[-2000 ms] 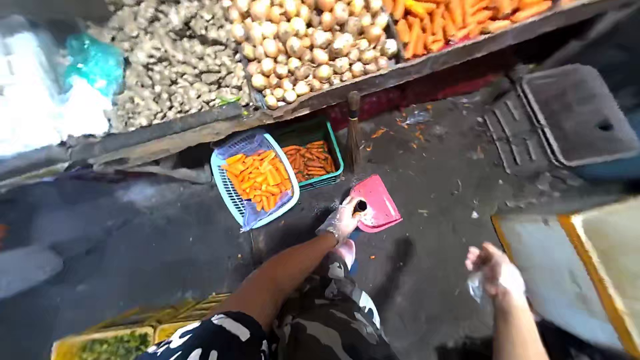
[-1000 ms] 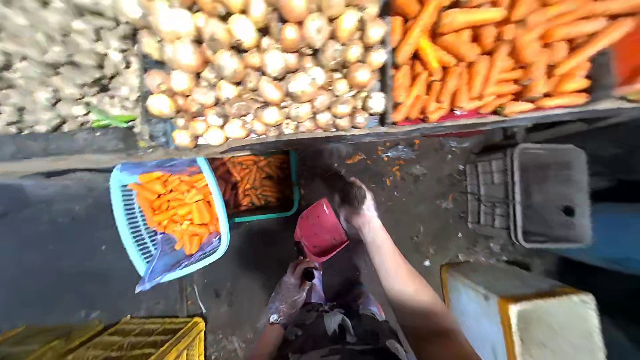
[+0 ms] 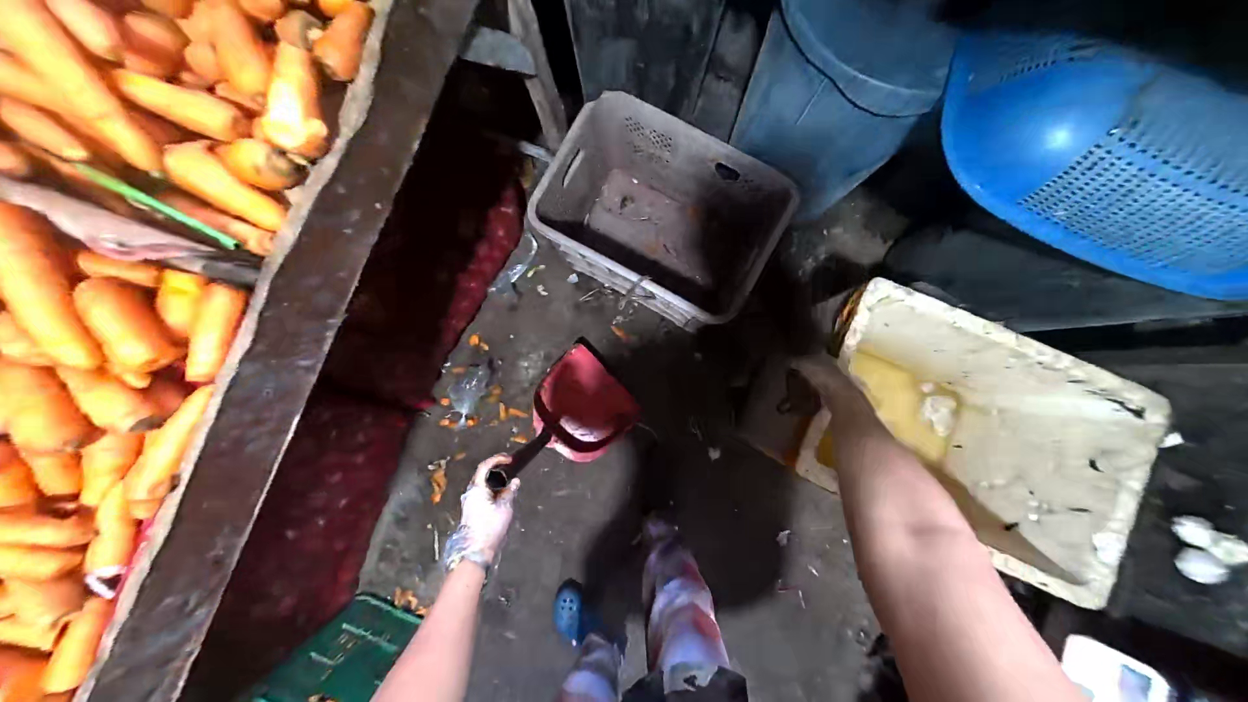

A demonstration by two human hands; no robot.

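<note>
My left hand point(image 3: 487, 507), in a thin clear glove, is closed around the dark handle of a red dustpan point(image 3: 585, 400), whose pan lies over the floor ahead of it. Orange scraps point(image 3: 439, 480) and a piece of clear plastic point(image 3: 470, 388) are on the floor to the pan's left. My right hand point(image 3: 817, 378) reaches forward beside the near left edge of a white foam box point(image 3: 1053, 390). It is dark and blurred, so its fingers and anything in them cannot be made out.
A grey plastic crate point(image 3: 673, 219) sits ahead, beside a blue-grey barrel point(image 3: 848, 93). A blue perforated basket point(image 3: 1111, 156) is at the upper right. Carrots point(image 3: 127, 322) fill a stall with a raised edge point(image 3: 292, 302) at left. A green crate point(image 3: 341, 653) is below it.
The view has swung far to the right. My left hand still holds the dustpan. My right hand, near the dustpan one second ago, is now farther from it, beside the foam box.
</note>
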